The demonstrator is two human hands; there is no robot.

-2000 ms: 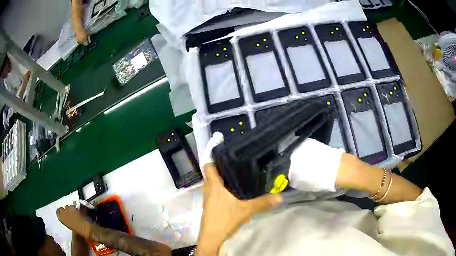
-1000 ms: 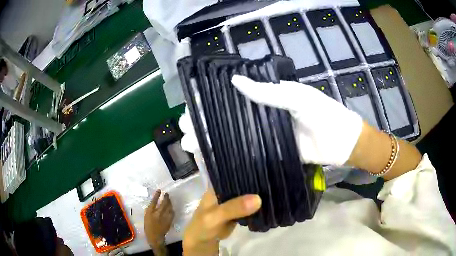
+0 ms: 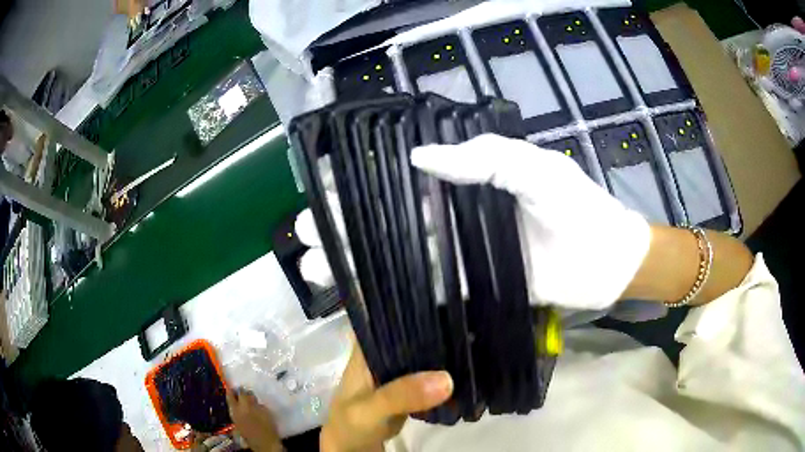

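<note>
A fanned stack of black housings (image 3: 415, 265) stands edge-on in front of me, a yellow strip at its lower right. My right hand (image 3: 565, 221), in a white glove with a bracelet at the wrist, grips the stack's upper right side. My left hand (image 3: 379, 406) holds the lower left, its thumb across the bottom edges; white-covered fingertips show at the stack's left side. Behind, a blister tray (image 3: 576, 114) holds black housings with yellow dots in two rows. The stack hides the tray's lower left pockets.
One housing (image 3: 319, 300) lies left of the stack, partly hidden. A neighbour's hand (image 3: 252, 419) is at an orange tray (image 3: 152, 380) lower left, with a small black frame (image 3: 162, 332) above it. Brown cardboard (image 3: 737, 132) and a small fan (image 3: 788, 71) are at right. A clear bag (image 3: 227, 101) lies on green matting.
The stack was lifted from low over the tray, turned edge-on, and is now fanned slightly wider to the left. The neighbour's hand has moved back to the orange tray.
</note>
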